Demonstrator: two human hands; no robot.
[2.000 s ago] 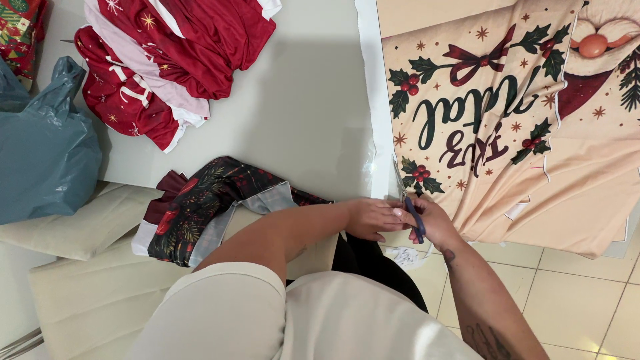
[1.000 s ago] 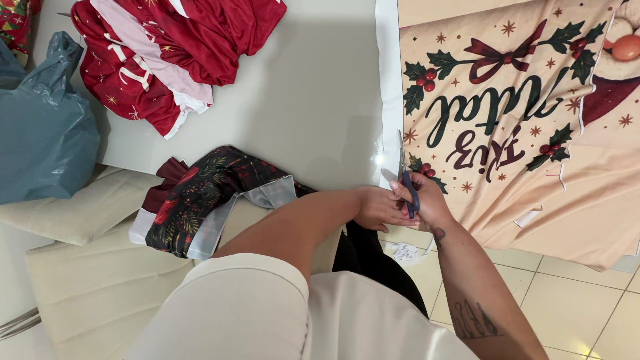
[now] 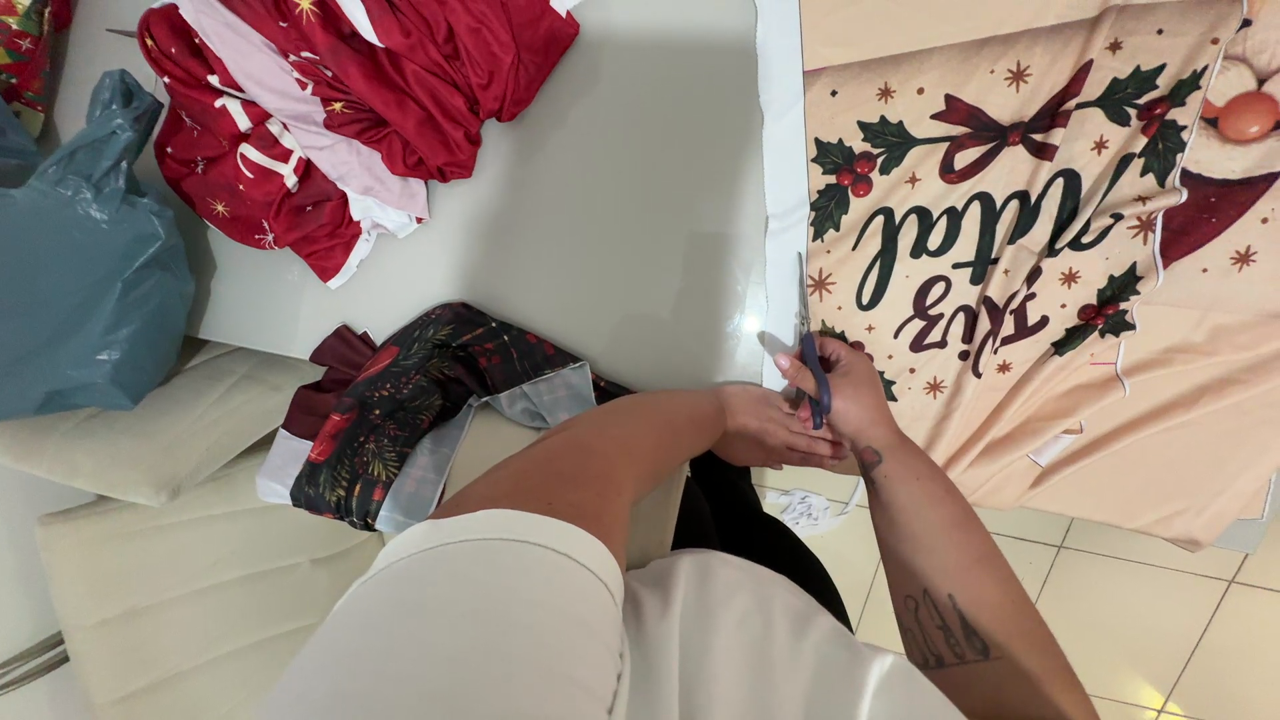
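Note:
A pair of scissors [image 3: 815,370] with dark blue handles is in my right hand [image 3: 850,385], its blades pointing up along the white edge strip [image 3: 785,180] of a printed beige Christmas fabric [image 3: 960,240]. That fabric bears holly, a bow and lettering, and lies over the right part of the table. My left hand [image 3: 775,428] is just left of and below the scissors, by the fabric's lower left corner, partly overlapped by my right hand; whether it grips the cloth edge is hidden.
Red and pink printed fabrics [image 3: 400,100] lie on the grey table [image 3: 620,200] at the upper left. A blue-grey plastic bag [image 3: 90,260] stands left. Dark floral fabric [image 3: 380,420] drapes over a cream chair [image 3: 200,560]. White scraps [image 3: 805,508] lie low, near the tiled floor [image 3: 1130,600].
My hands stay close together at the fabric's left edge, the scissors still in my right hand. The view has shifted slightly.

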